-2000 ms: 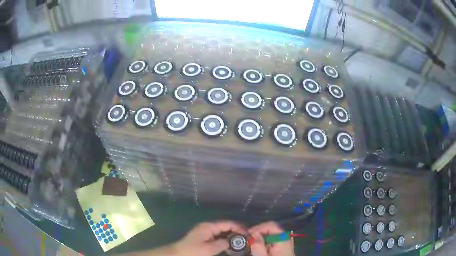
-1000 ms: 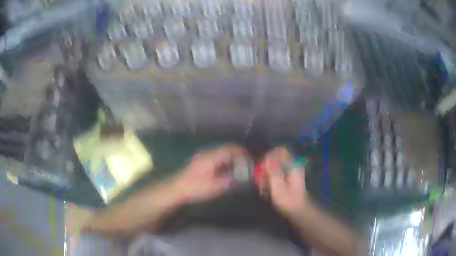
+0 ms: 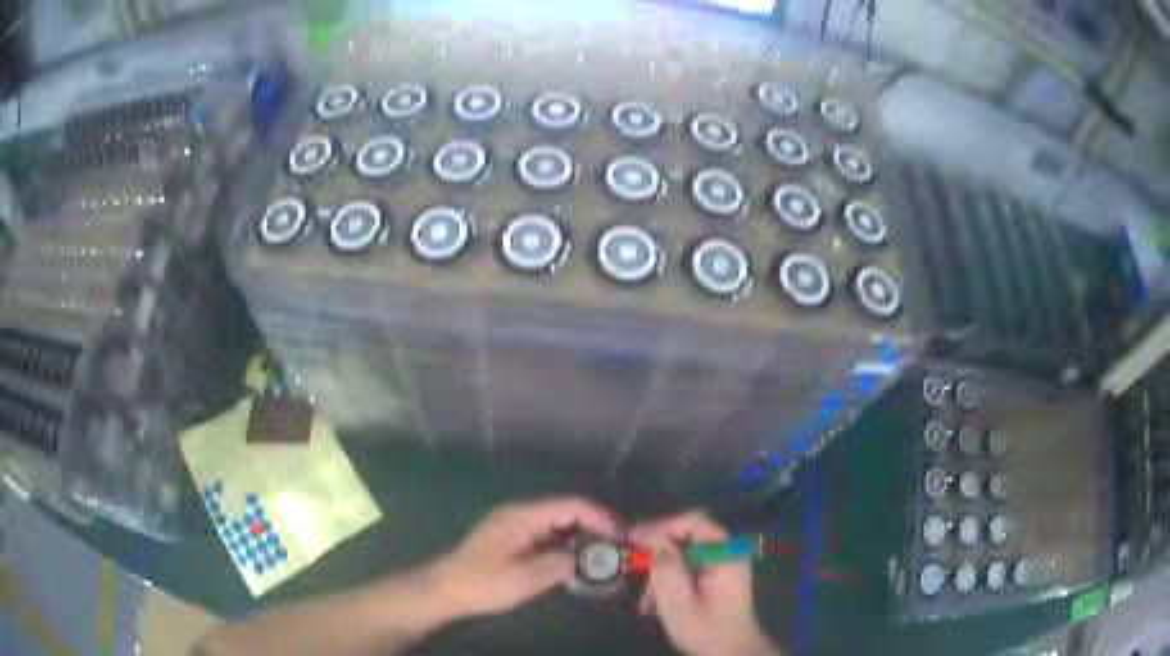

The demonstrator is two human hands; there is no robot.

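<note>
My left hand [image 3: 526, 557] holds a round unit [image 3: 599, 560] at its edge with the fingertips. The unit is dark with a pale ringed face turned up. My right hand [image 3: 694, 583] grips a pen-sized test probe [image 3: 719, 551], with a red front and a green body. The red front points left, at the unit's right side; whether its pins touch is too small to tell. Thin red lead shows right of the probe. Both hands are close together above the green mat [image 3: 423, 513] at the bottom centre.
A tall central stack of blister trays [image 3: 513, 346] carries rows of ringed discs. A low, partly filled tray [image 3: 1059, 474] lies right. Stacked trays [image 3: 122, 295] with dark parts stand left. A yellow sticker sheet [image 3: 314, 506] lies left, with a brown square [image 3: 280, 420] on it.
The view tilted down and then partly back up, and is sharper than a second ago. Both hands keep hold of the unit and probe.
</note>
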